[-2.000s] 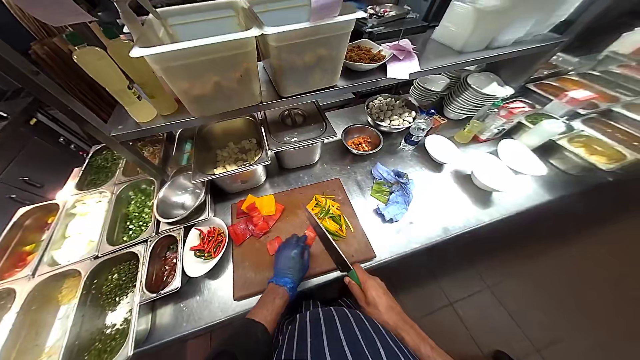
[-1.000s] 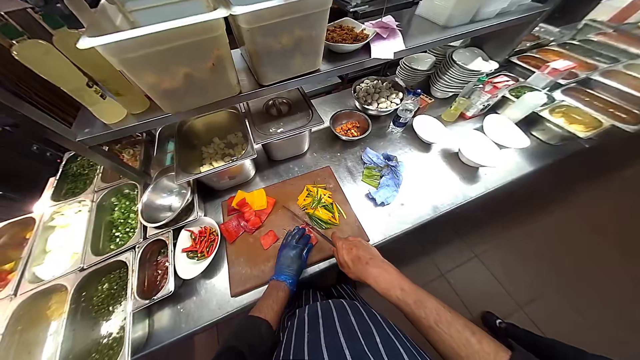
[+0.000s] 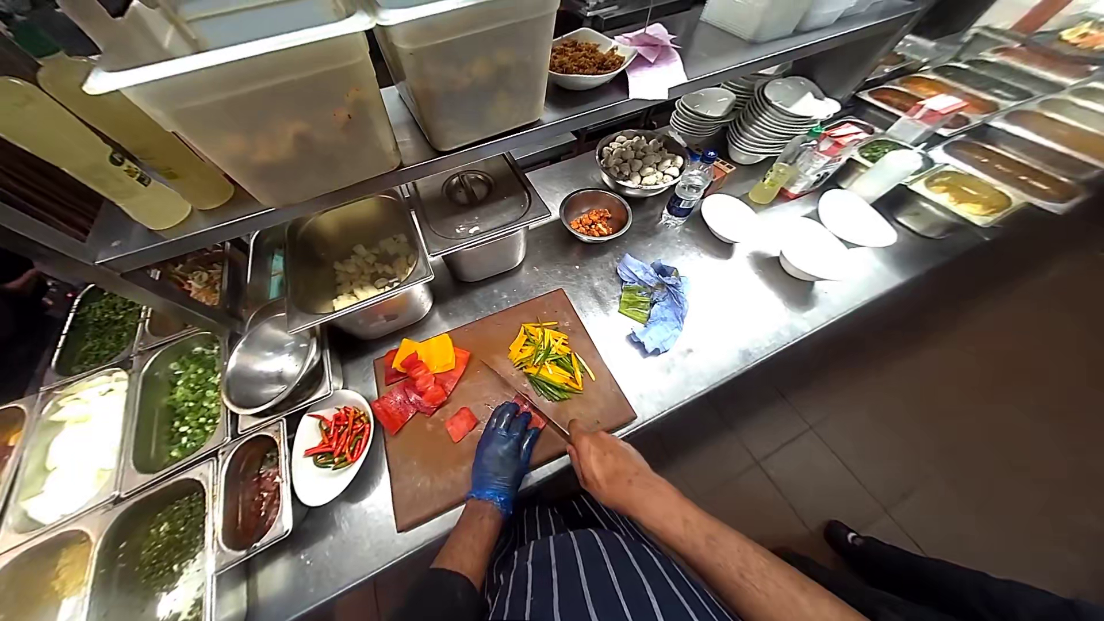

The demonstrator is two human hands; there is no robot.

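Note:
On a brown cutting board [image 3: 435, 483], my left hand [image 3: 503, 453], in a blue glove, presses its fingertips on a red pepper piece [image 3: 529, 412]. My bare right hand [image 3: 608, 466] grips the handle of a kitchen knife [image 3: 539, 401], whose blade lies across that piece, beside the gloved fingers. Yellow and green strips [image 3: 549, 358] lie beyond the blade. Flat red pepper pieces [image 3: 414, 398] and a yellow pepper piece [image 3: 427, 354] rest at the board's upper left, and a small red piece [image 3: 461, 423] lies left of the glove.
A white dish of red chillies [image 3: 332, 487] stands left of the board. Steel pans, one with pale cubes [image 3: 373, 272], and a bowl of orange pieces [image 3: 596, 216] stand behind. Right are a crumpled blue cloth [image 3: 664, 306] and white bowls [image 3: 811, 250]. Another person's shoe [image 3: 841, 539] shows on the floor.
The knife and my right hand have shifted slightly across the red piece by my gloved fingers. Both hands stay at the board's near edge.

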